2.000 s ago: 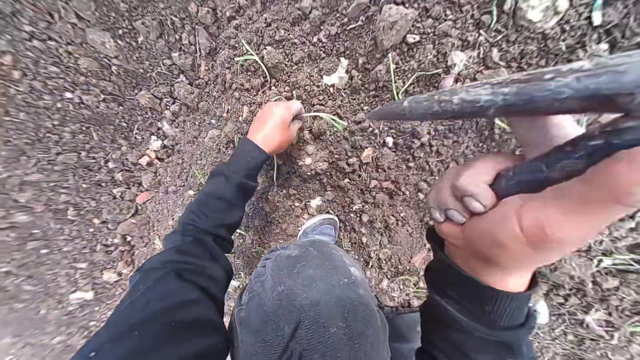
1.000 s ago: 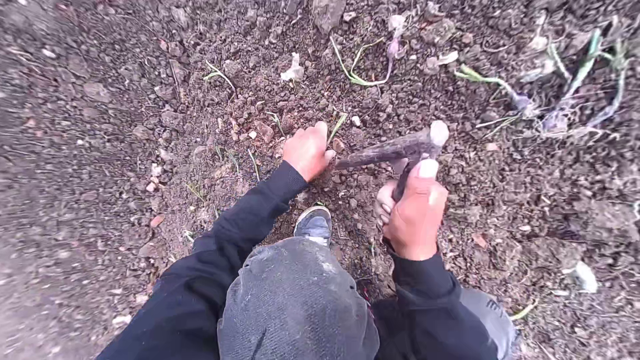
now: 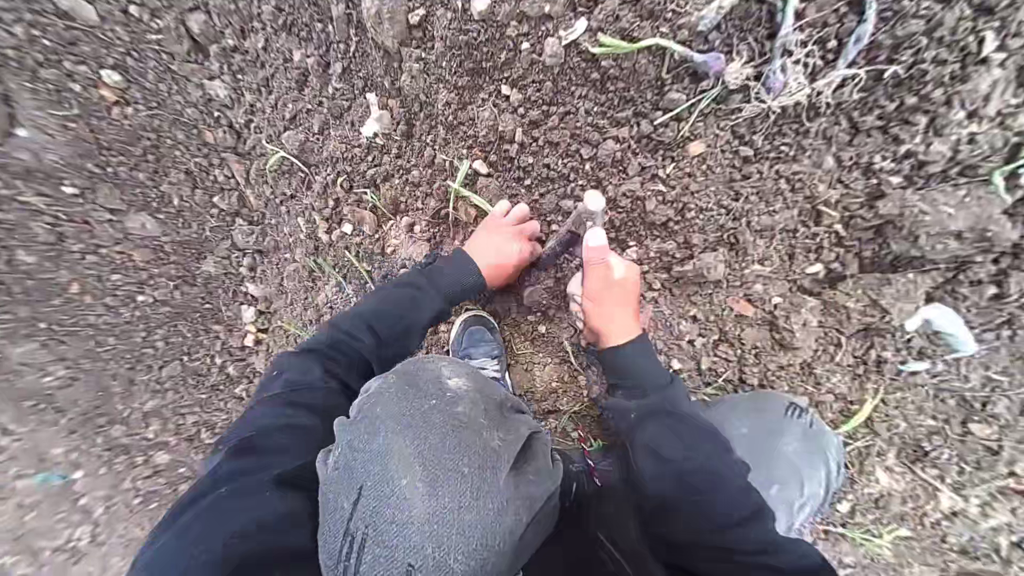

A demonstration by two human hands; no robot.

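My right hand [image 3: 610,294] is closed around the handle of a forked wooden stick [image 3: 566,234], thumb near its pale cut end. The stick slants down to the left into the soil beside my left hand [image 3: 506,244]. The fingers of my left hand are curled low over the ground at the stick's lower end; what lies under them is hidden. Green leaves of a small plant [image 3: 468,194] stick out just above the left fingers. The stick's tip is out of sight in the soil.
Pulled onion plants with purple bulbs [image 3: 709,64] and roots lie at the upper right. Small green shoots [image 3: 285,158] stand left of my hands. My shoe [image 3: 478,346] and knee [image 3: 440,472] are just below. A whitish scrap [image 3: 944,326] lies at the right.
The stick, raised pointing left at the right side two seconds ago, now goes down into the soil beside my left hand. The view has shifted, showing more of the onion plants at the upper right.
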